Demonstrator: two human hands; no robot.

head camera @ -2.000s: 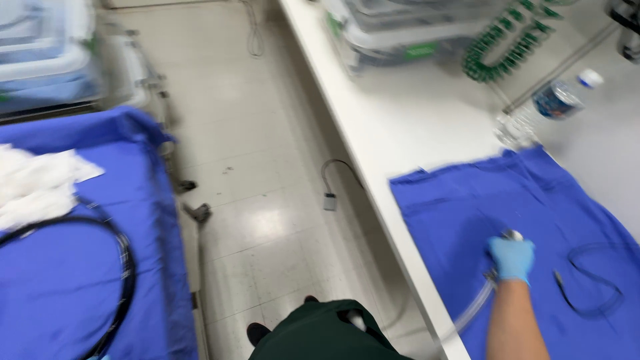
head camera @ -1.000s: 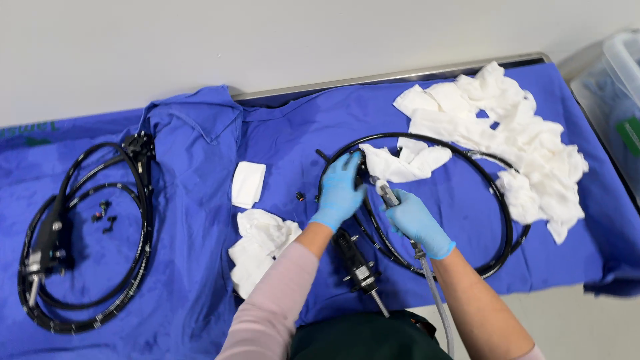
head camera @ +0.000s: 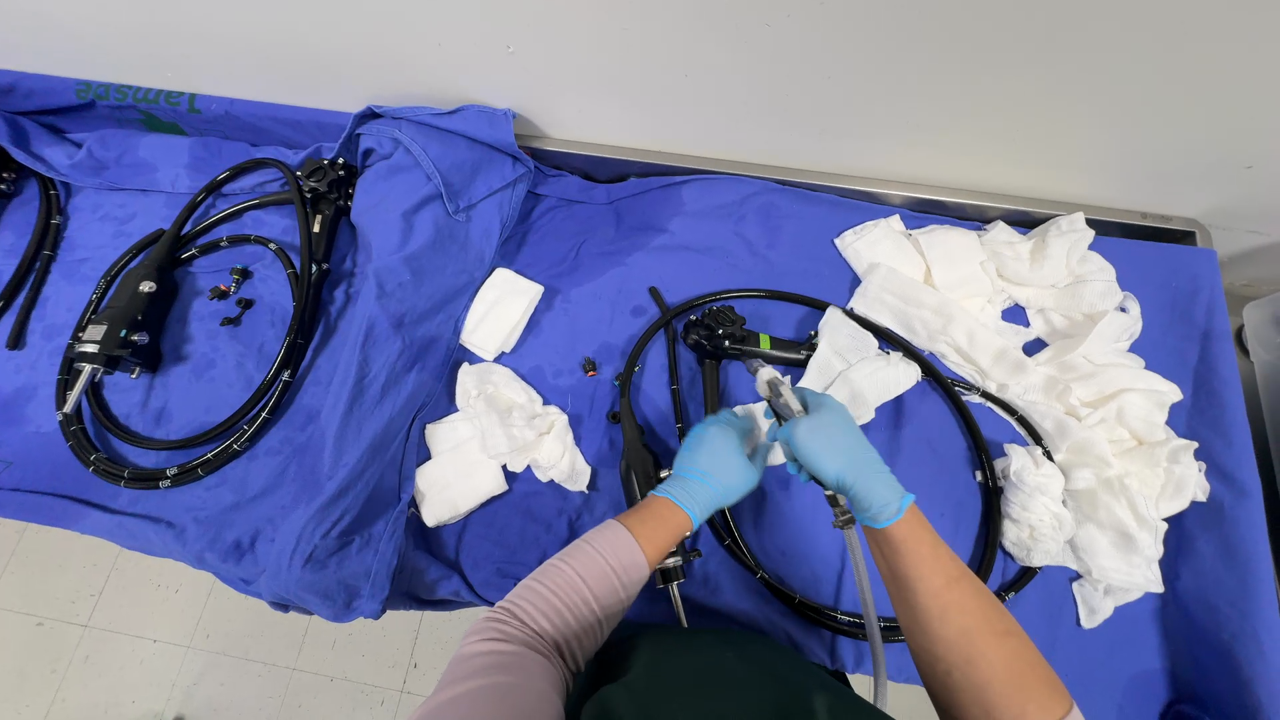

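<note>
My right hand (head camera: 838, 450), in a blue glove, grips an air gun (head camera: 783, 396) whose clear hose (head camera: 862, 600) runs down toward my body. Close to its left, my gloved left hand (head camera: 718, 462) pinches a piece of white gauze (head camera: 762, 430) near the gun. Just beyond both hands lies the black control section of a flexible endoscope (head camera: 735, 335), bearing a green mark. The scope's black tube (head camera: 985, 470) loops around to the right, and its connector (head camera: 637, 455) lies left of my left hand. A folded white cloth (head camera: 850, 365) touches the control section.
A blue drape (head camera: 620, 230) covers the table. Crumpled white cloths (head camera: 1080, 340) are heaped at right; more cloths (head camera: 500, 425) lie left of centre. A second coiled endoscope (head camera: 130, 300) lies left with small black valves (head camera: 237, 280) inside its loop. Another small valve (head camera: 590, 367) is near centre.
The view swung from the white counter to the draped table between the two earlier frames. Since one second ago, my left hand has left the scope's control section and is now on gauze beside the gun.
</note>
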